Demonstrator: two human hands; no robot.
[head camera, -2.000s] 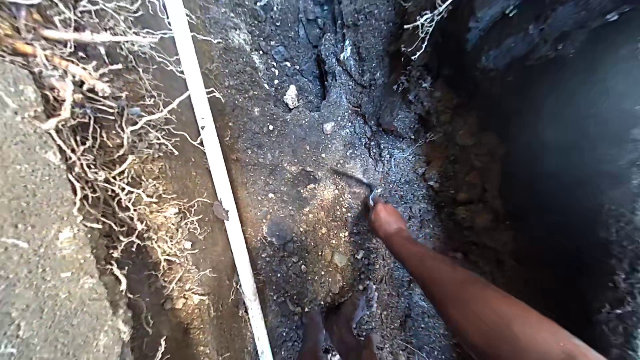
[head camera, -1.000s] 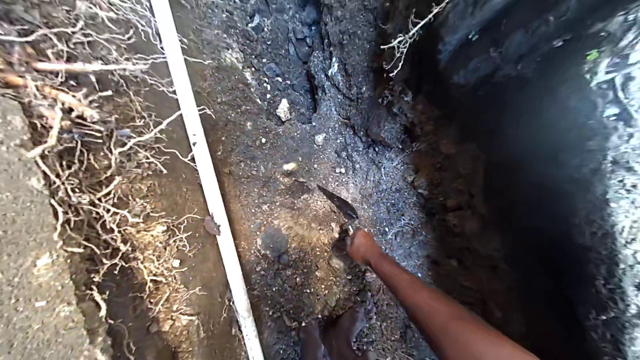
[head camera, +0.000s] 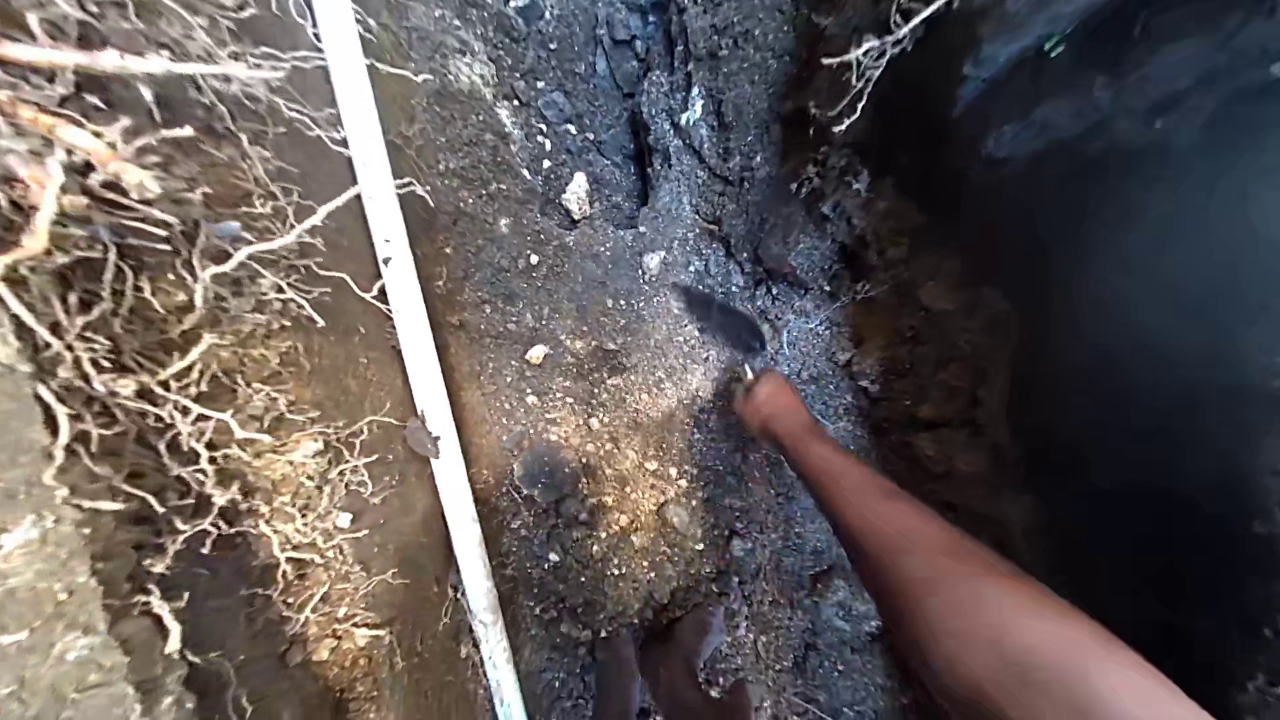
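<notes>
My right hand (head camera: 775, 405) is closed around the handle of a pointing trowel (head camera: 722, 318), reaching in from the lower right. The dark blade points up and left, over or against the gravelly soil (head camera: 610, 400); whether it touches cannot be told. A pale stone (head camera: 576, 197) lies above and left of the blade, a smaller yellowish stone (head camera: 537, 354) to its left, and a round dark stone or clod (head camera: 547, 470) lower down. My left hand is out of view.
A long white pipe or pole (head camera: 400, 290) runs down the left side of the trench. Beyond it, tangled roots (head camera: 190, 400) stick out of the earth. A deep shadowed area fills the right. Dark shapes, possibly footwear (head camera: 690, 665), show at the bottom.
The trowel blade, blurred two seconds ago, showed clearly a second ago. My right hand with the trowel has since moved up and to the right over the soil.
</notes>
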